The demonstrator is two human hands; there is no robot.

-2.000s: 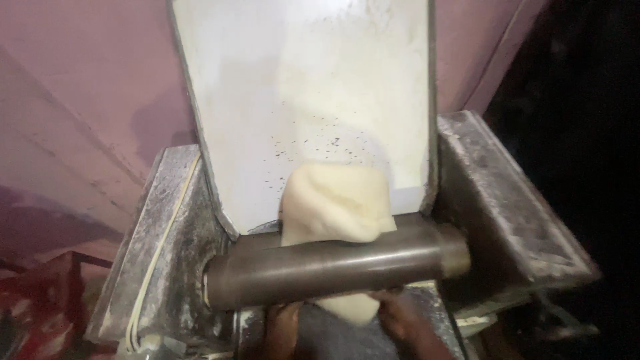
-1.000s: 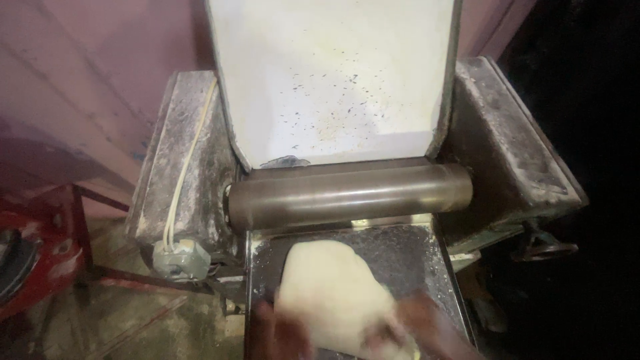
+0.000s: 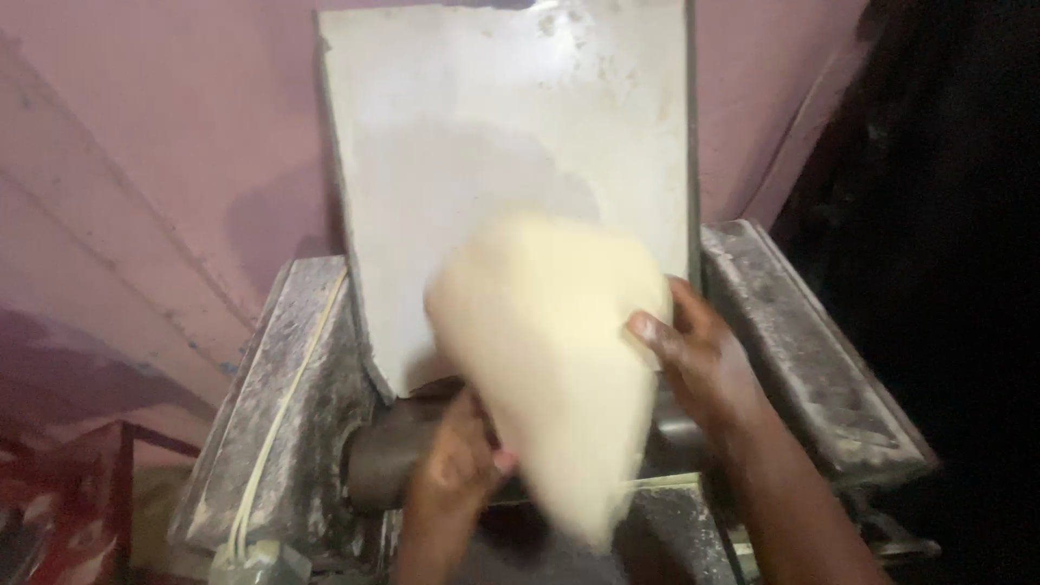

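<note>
A flattened sheet of pale dough [image 3: 561,325], blurred by motion, hangs in the air over the steel roller [image 3: 386,463] of a dough sheeter. My right hand [image 3: 699,357] grips its right edge, thumb on the near face. Lower down, my left hand [image 3: 459,451] is at the dough's left edge; its fingers are partly hidden behind the sheet, so its hold is unclear. Behind the dough rises the sloping white feed board [image 3: 487,162]. Below the roller lies a dark, flour-dusted tray [image 3: 666,528], partly covered by the dough and my arms.
Worn metal housings flank the roller, one at left [image 3: 276,406] and one at right [image 3: 812,357]. A pale cable [image 3: 284,398] runs down the left housing to a small box [image 3: 260,565]. A red metal frame [image 3: 89,496] stands at lower left, and a pink wall [image 3: 162,162] is behind.
One second ago the dough lay on the lower tray with both hands at it; now it is lifted in front of the white board. Two seconds ago dough was at the roller, above and below it.
</note>
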